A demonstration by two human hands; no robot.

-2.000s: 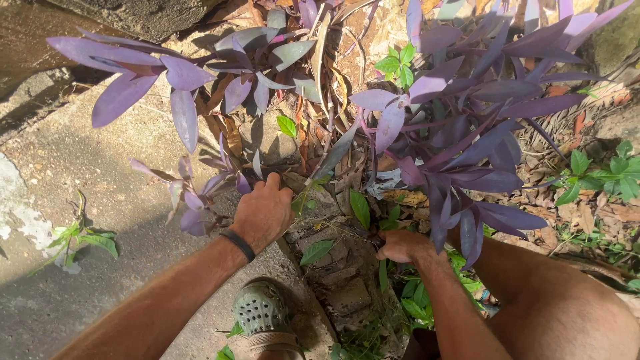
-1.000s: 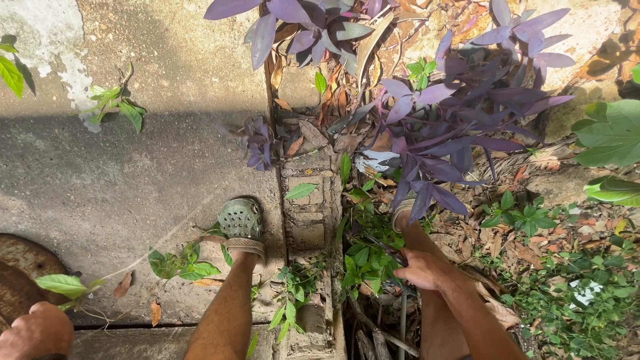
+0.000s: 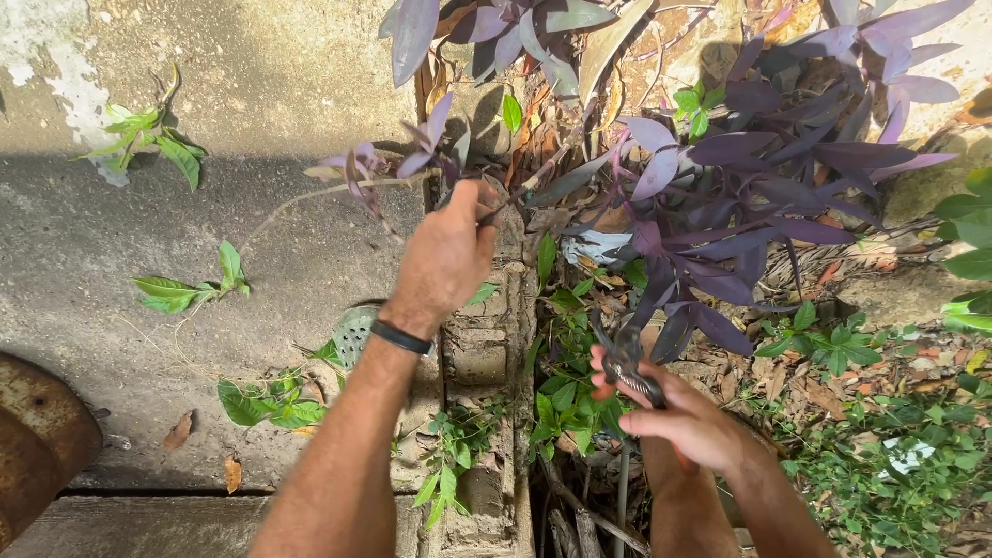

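My left hand point(image 3: 453, 248), with a black band on its wrist, has its fingers closed round a stem of a purple-leaved plant point(image 3: 434, 143) at the edge of the concrete slab. Pruning shears point(image 3: 628, 364) with a dark head and a visible spring are held in my right hand point(image 3: 666, 411), below the larger purple-leaved clump point(image 3: 736, 186). Their blades point up and left, close to the clump's lowest leaves. Cut green sprigs point(image 3: 201, 291) lie on the concrete to the left.
A rusty round metal object point(image 3: 39, 442) stands at the left edge. A green perforated clog point(image 3: 356, 333) is partly hidden behind my left forearm. A narrow, debris-filled channel point(image 3: 477, 356) runs along the slab. Dry leaves, sticks point(image 3: 577, 511) and low green weeds point(image 3: 891, 457) cover the ground at right.
My left hand has moved from the lower left, near the rusty object, up to the purple stem. A further green sprig lies on the concrete. The pruning shears now show plainly in my right hand.
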